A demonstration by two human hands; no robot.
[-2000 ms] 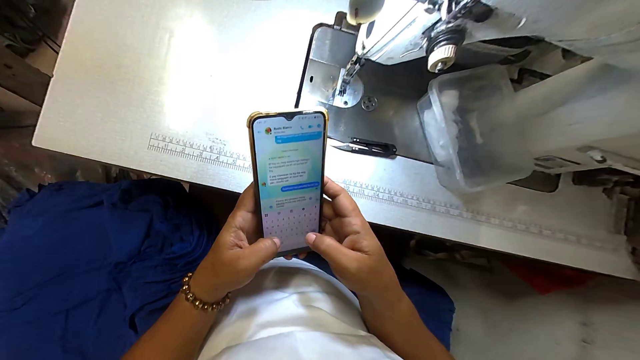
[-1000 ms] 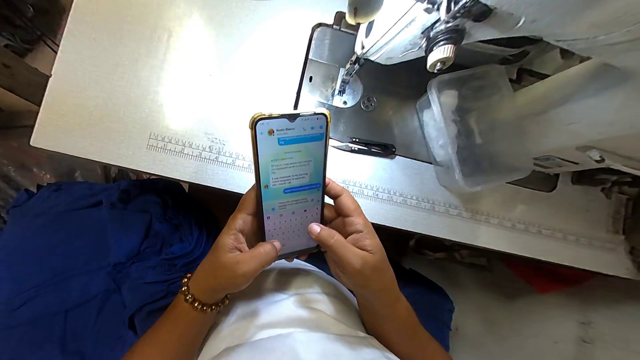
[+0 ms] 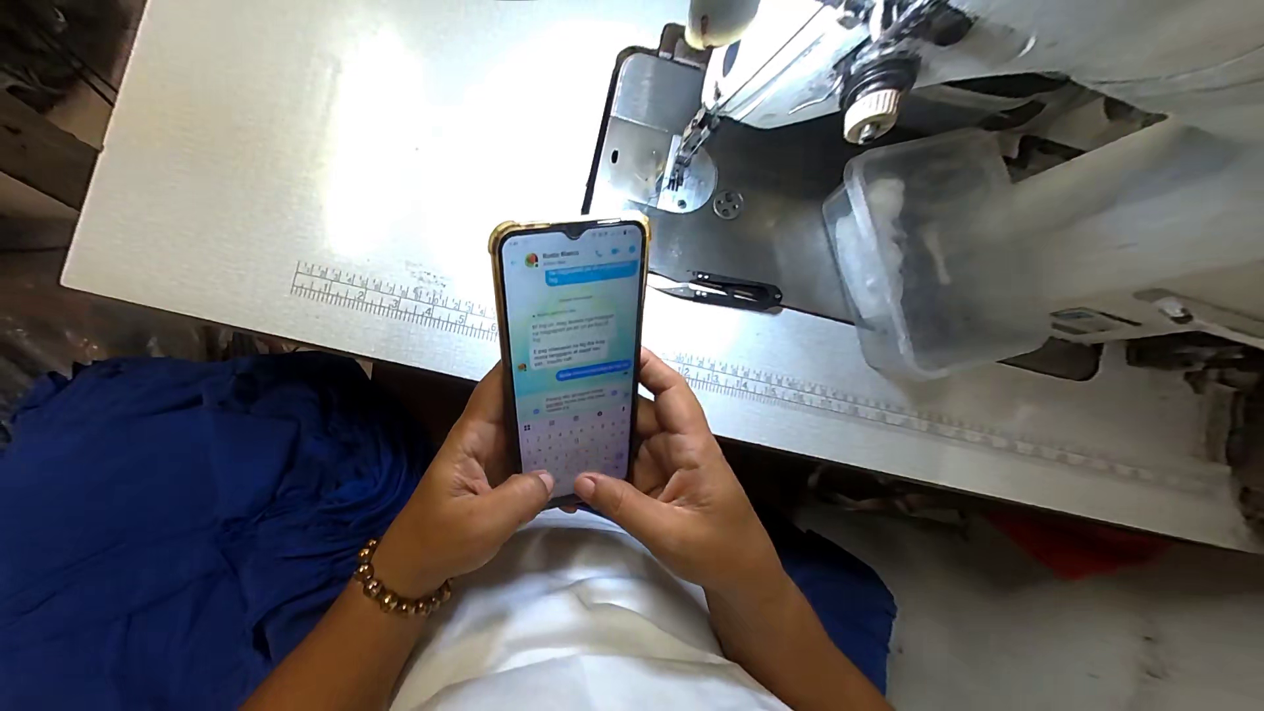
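Observation:
A smartphone in a gold-edged case (image 3: 573, 365) is held upright between both hands, its screen showing a chat and an on-screen keyboard. My left hand (image 3: 484, 494) grips its left side, the thumb over the bottom of the keyboard; a beaded bracelet (image 3: 400, 592) circles that wrist. My right hand (image 3: 681, 484) holds the right side, its thumb also at the low edge of the screen. The fingers behind the phone are partly hidden. Just beyond the phone, thread snips (image 3: 731, 291) lie by the bed of a sewing machine (image 3: 780, 207).
The pale sewing table (image 3: 227, 197) has a printed ruler scale (image 3: 839, 400) along its front edge. A clear plastic container (image 3: 928, 257) with white material inside stands on the right. Dark blue fabric (image 3: 197, 523) is heaped at the left, below table level. A bobbin (image 3: 728, 204) rests near the needle plate.
My right thumb has moved down and left from the keyboard's right side, where it was a second ago, to the bottom of the screen. The phone stays in both hands.

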